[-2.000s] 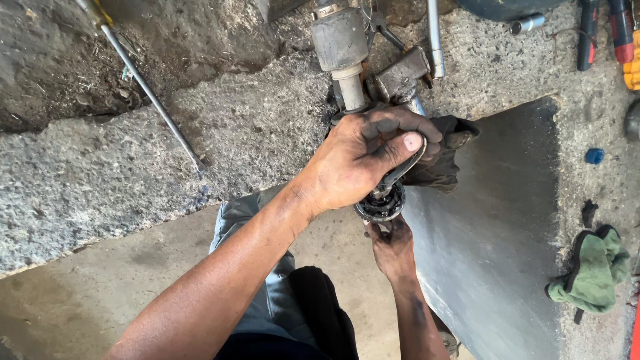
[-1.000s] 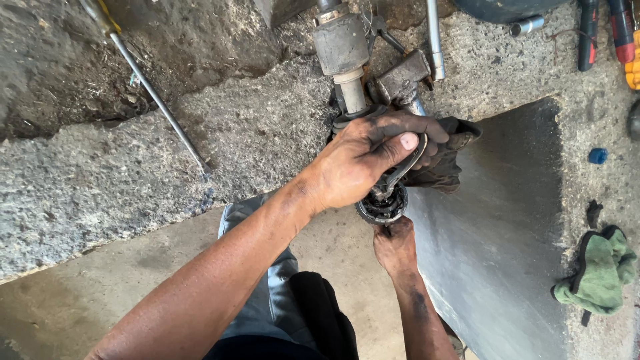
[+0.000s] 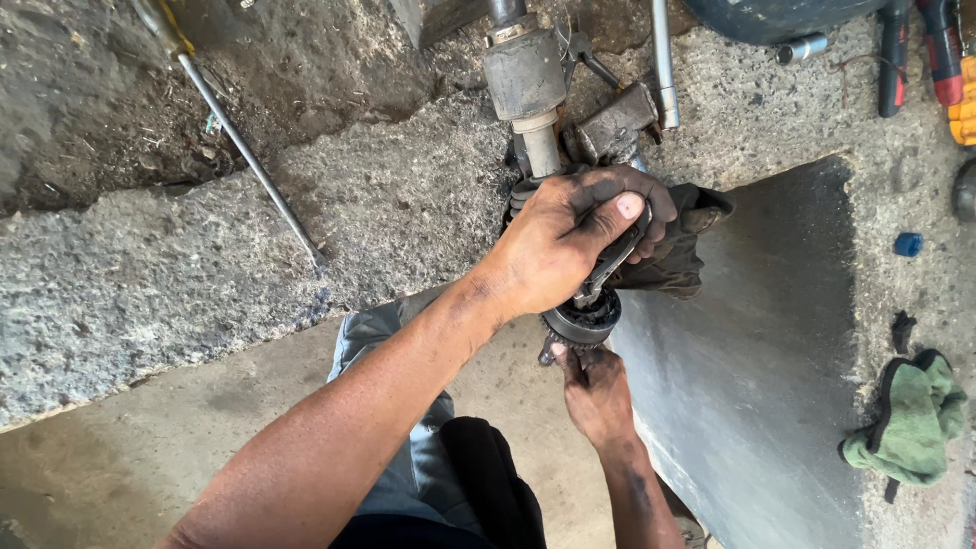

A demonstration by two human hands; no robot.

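Observation:
A greasy CV joint housing [image 3: 583,319] with a toothed ring hangs at the end of a drive shaft [image 3: 541,152]. My left hand [image 3: 587,225] is closed around the dark metal handles of pliers [image 3: 614,263], whose jaws reach into the housing's opening. From below, my right hand [image 3: 598,389] grips the toothed lower rim of the housing with thumb and fingers. Behind my left fingers hangs a dirty dark cloth [image 3: 671,259]. Part of the shaft and rubber boot is hidden by my left hand. A thick cylindrical damper [image 3: 524,72] sits higher on the shaft.
On the rough concrete ledge lie a screwdriver [image 3: 252,156], a metal hammer head [image 3: 614,122], a chrome bar [image 3: 665,69] and a socket [image 3: 802,49]. At the right are a blue cap [image 3: 907,244], a green glove [image 3: 911,427] and red-black handles [image 3: 942,57]. A grey sloping surface [image 3: 755,358] drops below.
The fingers of my right hand have shifted on the lower rim of the housing. My left hand has kept its hold on the pliers at about the same place.

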